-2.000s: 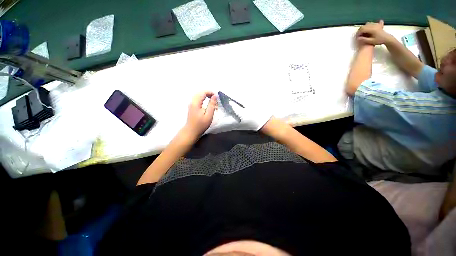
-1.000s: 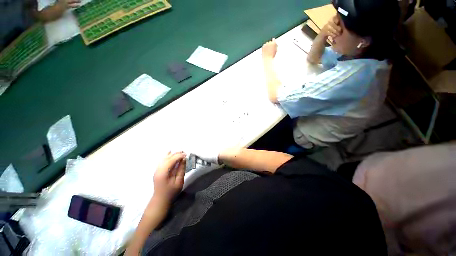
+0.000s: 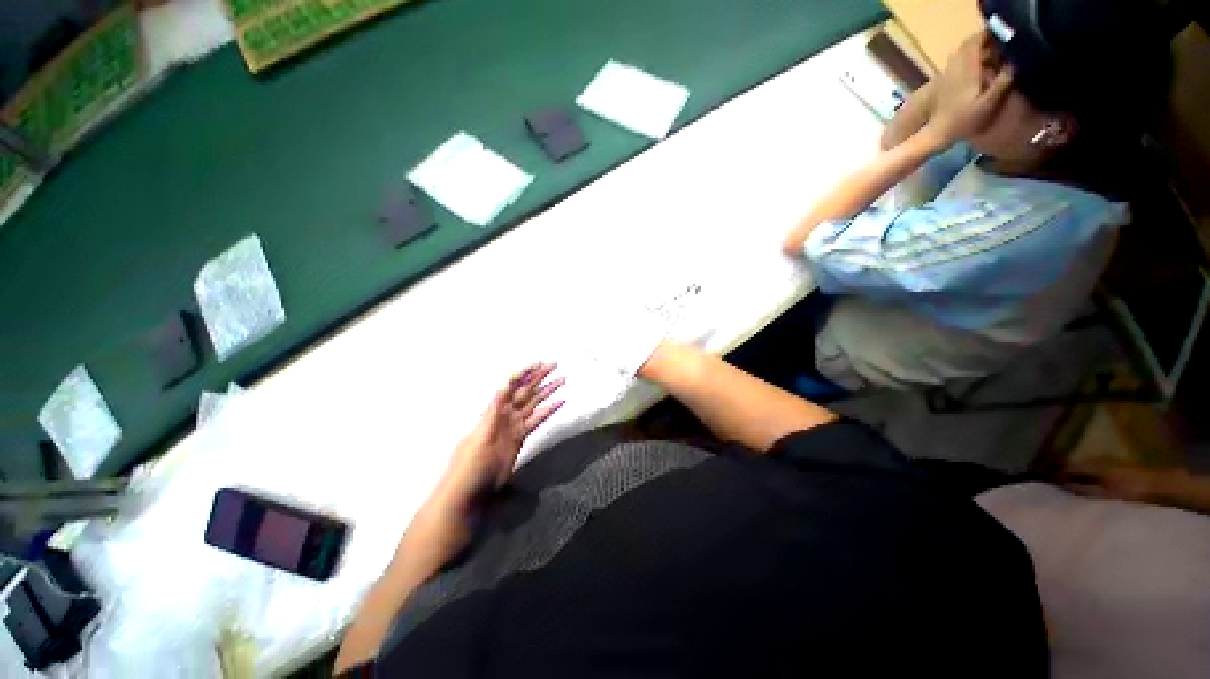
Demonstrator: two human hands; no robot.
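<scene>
My left hand (image 3: 520, 409) is bare and lies over the front part of the white bench (image 3: 438, 332), with its fingers spread and nothing visible in them. My right hand (image 3: 621, 364) seems to wear a white glove. It is to the right of my left hand and blends into the bench, so its fingers and anything in them cannot be made out. No dark part shows between my hands. A smartphone (image 3: 276, 533) with a lit pinkish screen lies on the bench at the left.
Dark flat modules (image 3: 555, 134) and white bubble sleeves (image 3: 470, 178) lie on the green belt (image 3: 332, 146). Green board panels (image 3: 299, 27) are across it. Black parts (image 3: 47, 613) sit lower left near crumpled plastic (image 3: 146, 584). A person (image 3: 969, 252) leans on the bench at right.
The view has swung right, then slightly back. The grey-dark piece seen between my hands earlier no longer shows. My left hand's fingers have spread, and my hands are farther apart.
</scene>
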